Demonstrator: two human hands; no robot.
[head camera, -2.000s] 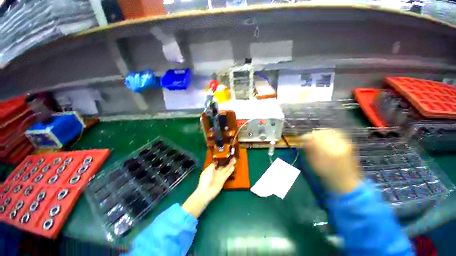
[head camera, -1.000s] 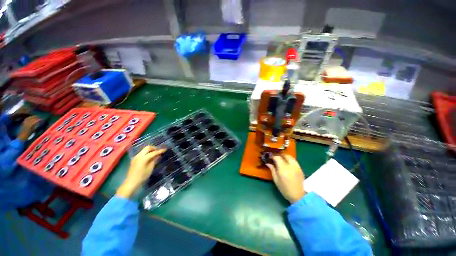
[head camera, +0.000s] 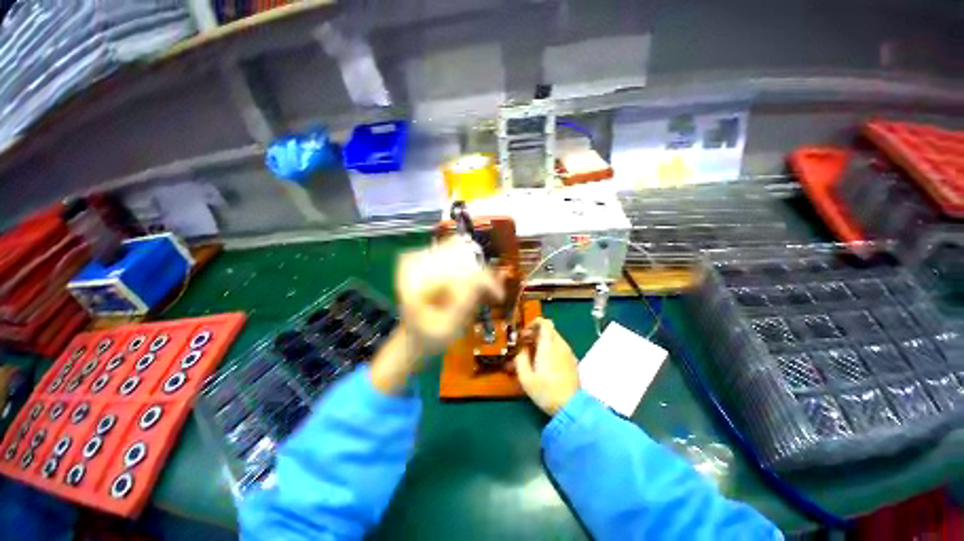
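Note:
The orange-brown hand-lever press stands upright in front of me. My left hand, blurred, is a fist in front of its upper part, where the lever comes down; the lever's red grip is hidden in it. My right hand is low at the right side of the press, with thumb and fingertips at the press nest. Whether these fingers hold a part cannot be seen. The left blister tray, with dark discs in some pockets, lies left of the press, partly behind my left sleeve.
A red tray of rings lies far left, near a blue-cased device. A white control box and yellow roll stand behind the press. A paper sheet, blue hose and stacked clear trays are on the right.
My left hand has moved from the left blister tray to the press lever. My right hand stays low at the press, now at its right side. The view has turned right.

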